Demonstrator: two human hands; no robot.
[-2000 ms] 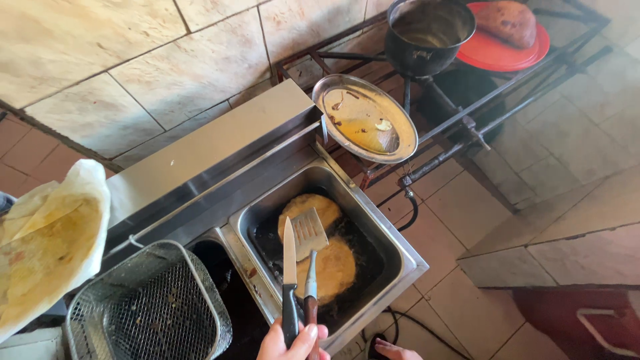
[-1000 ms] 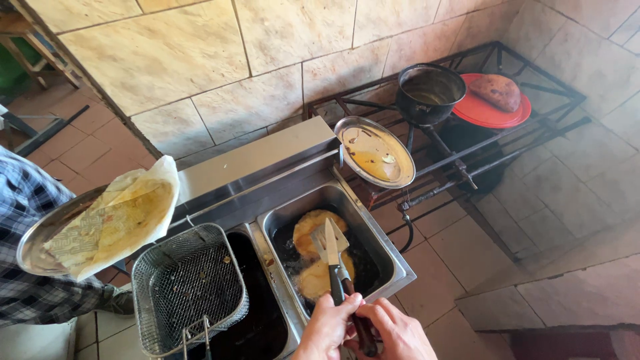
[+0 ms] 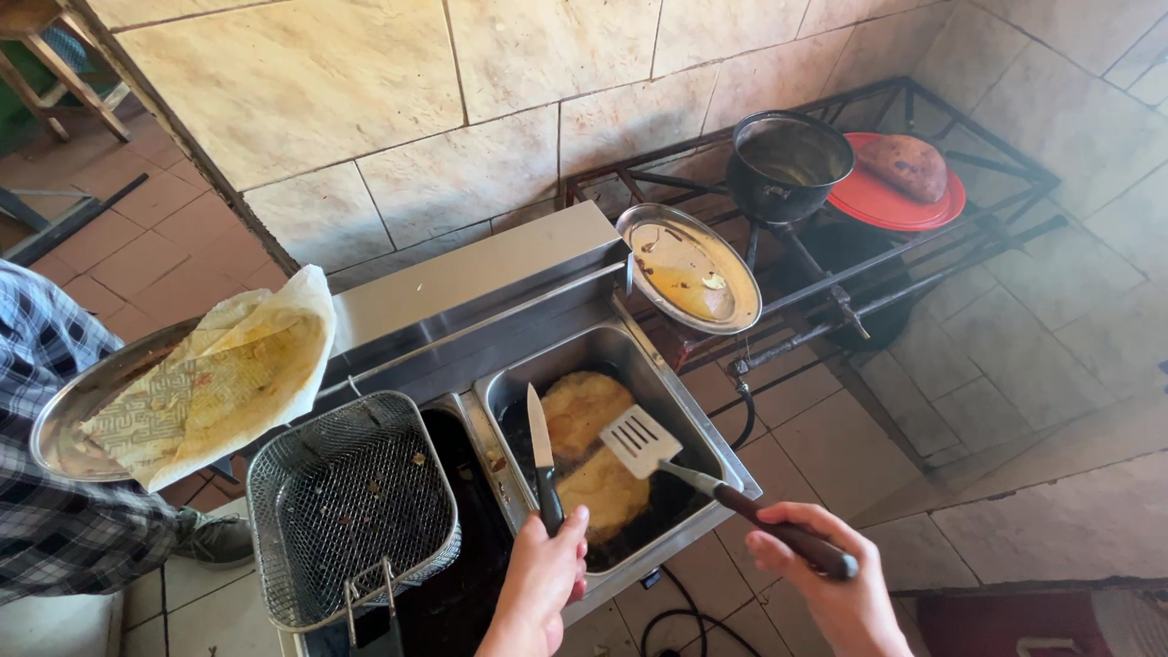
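Note:
My left hand [image 3: 545, 575] grips the dark handle of a kitchen knife [image 3: 540, 436], its blade pointing up over the left side of the fryer vat [image 3: 591, 335]. In my right hand [image 3: 826, 566] is the dark handle of a slotted metal spatula [image 3: 642, 440]. The spatula head hangs over the vat, above two golden flat pieces of fried dough: an upper one [image 3: 580, 406] and a lower one [image 3: 613, 493], lying close together in dark oil. The spatula partly hides them. Whether it touches either piece I cannot tell.
A wire fryer basket [image 3: 356, 502] sits at left. Beyond it, a person in plaid [image 3: 55, 520] stands by an oval tray [image 3: 64, 438] with greasy paper [image 3: 246, 374]. On the gas stove [image 3: 922, 100] are an oily oval platter [image 3: 689, 265], a dark pot [image 3: 776, 173] and a red plate [image 3: 949, 205].
Two seconds ago one hand held knife and spatula together; then my hands met at the handles. Now they are apart, with one tool in each. The view has swung left.

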